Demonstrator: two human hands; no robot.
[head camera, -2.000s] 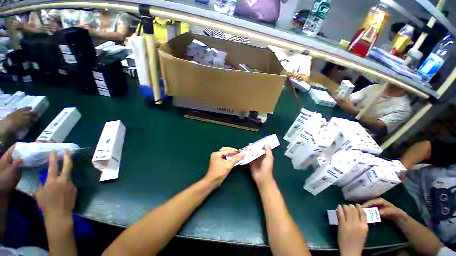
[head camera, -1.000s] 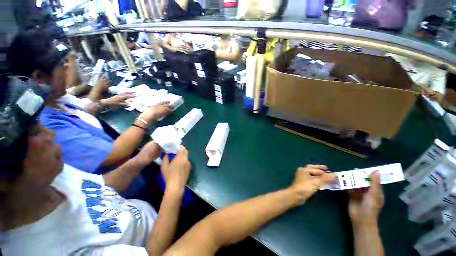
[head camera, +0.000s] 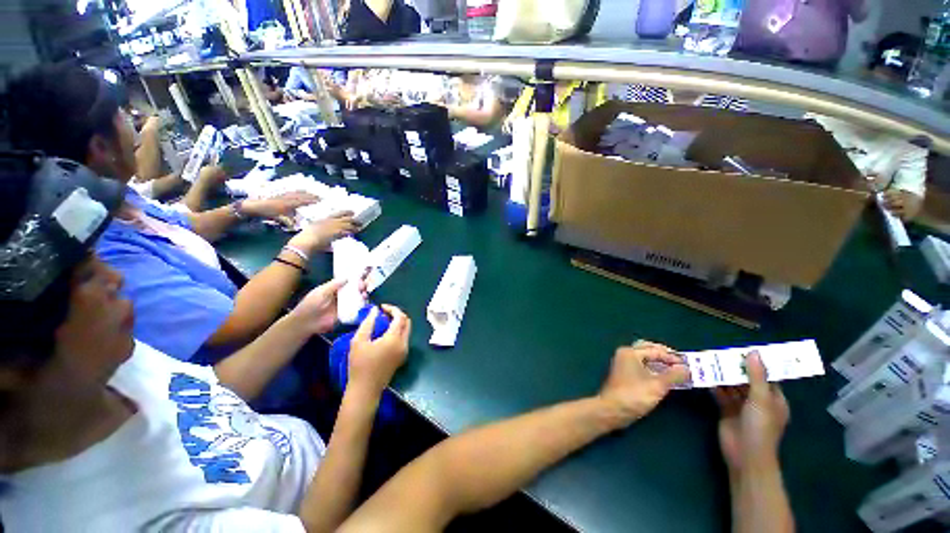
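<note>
A slim white unit box (head camera: 776, 362) with dark print lies level over the green bench, held in both my hands. My left hand (head camera: 641, 380) pinches its left end between thumb and fingers. My right hand (head camera: 752, 411) supports it from below near the middle, with the thumb on the printed face. The fingers of my left hand hide the left end, so I cannot tell whether its flap is open.
Packed unit boxes (head camera: 904, 385) stand at right. A brown corrugated carton (head camera: 708, 213) with small packets is ahead. An open unit box (head camera: 453, 300) lies left. A neighbour holds a white product (head camera: 351, 279) and blue cloth (head camera: 352, 352). Black boxes (head camera: 417, 156) stand behind; a shelf (head camera: 667, 65) runs above.
The view has swung left since the oldest frame. My hands still hold the box. The left neighbour's hands have shifted, with the white product now more upright and more blue cloth showing.
</note>
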